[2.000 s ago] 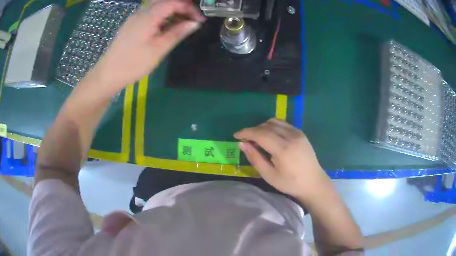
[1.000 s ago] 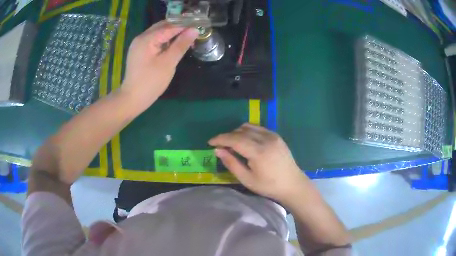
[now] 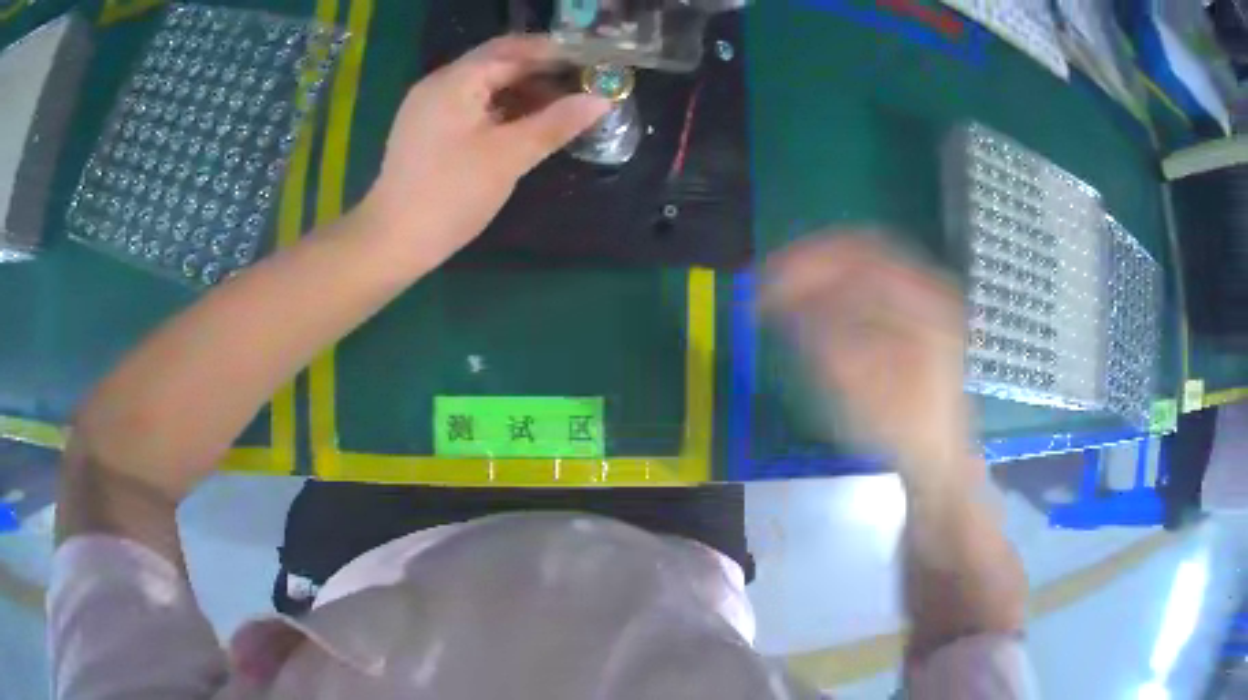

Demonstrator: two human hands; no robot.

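A small round component (image 3: 606,82) with a green face and a brass-coloured rim sits at the top of the silver nest (image 3: 609,138). My left hand (image 3: 472,137) reaches in from the left, with thumb and forefinger at the component's edge. The clear probe plate (image 3: 632,38) is just above it and hides part of the view. My right hand (image 3: 869,321) is blurred over the mat right of the blue tape, and I cannot tell if it holds anything.
The left blister tray (image 3: 205,144) lies beside the yellow tape, with a whitish block (image 3: 39,123) at far left. Right blister trays (image 3: 1029,267) stand beyond the blue tape. A thin red stick (image 3: 687,130) lies on the black base (image 3: 575,226). A green label (image 3: 519,427) is at the front.
My right hand has moved from beside the green label to the right, past the blue tape. My left hand has come from the left to the nest and stays there. The camera view has shifted.
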